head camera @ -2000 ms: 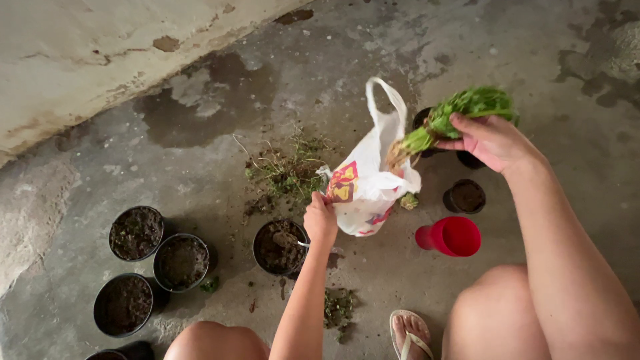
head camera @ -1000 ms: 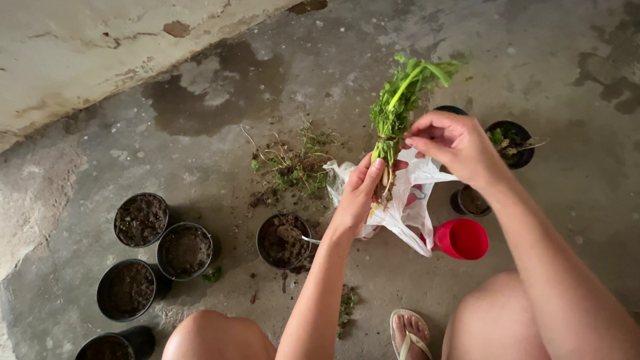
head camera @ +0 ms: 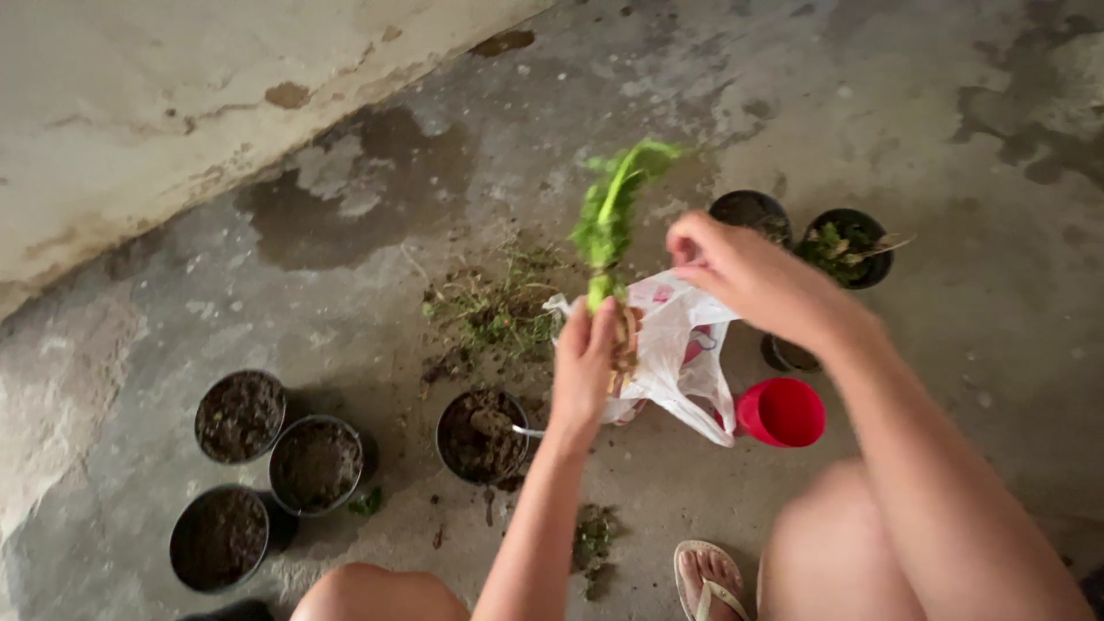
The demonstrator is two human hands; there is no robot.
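Note:
My left hand (head camera: pixel 586 366) grips a bundle of leafy green plants (head camera: pixel 608 216) low down near its roots, with the leaves pointing up. To the right, my right hand (head camera: pixel 716 254) is raised beside the bundle, apart from it; its fingers are curled and blurred, and whether they pinch anything small cannot be told. A white plastic bag with red print (head camera: pixel 677 362) lies slumped on the floor beneath both hands. Left of the bag stands a black pot of soil (head camera: pixel 470 453) with a metal-handled tool (head camera: pixel 526 430) stuck in it. A red plastic cup (head camera: pixel 782 412) touches the bag's right side.
Several black pots of soil (head camera: pixel 240 417) stand at the left. A pile of uprooted weeds (head camera: pixel 500 302) lies behind the middle pot. At the right are a pot with green leaves (head camera: pixel 845 248) and other dark pots (head camera: pixel 750 216). A stained wall (head camera: pixel 216 95) borders the floor at upper left.
The bundle has passed from my right hand to my left. My left hand has let go of the bag, which has slumped. Since a second ago, my right hand has moved away from the bundle.

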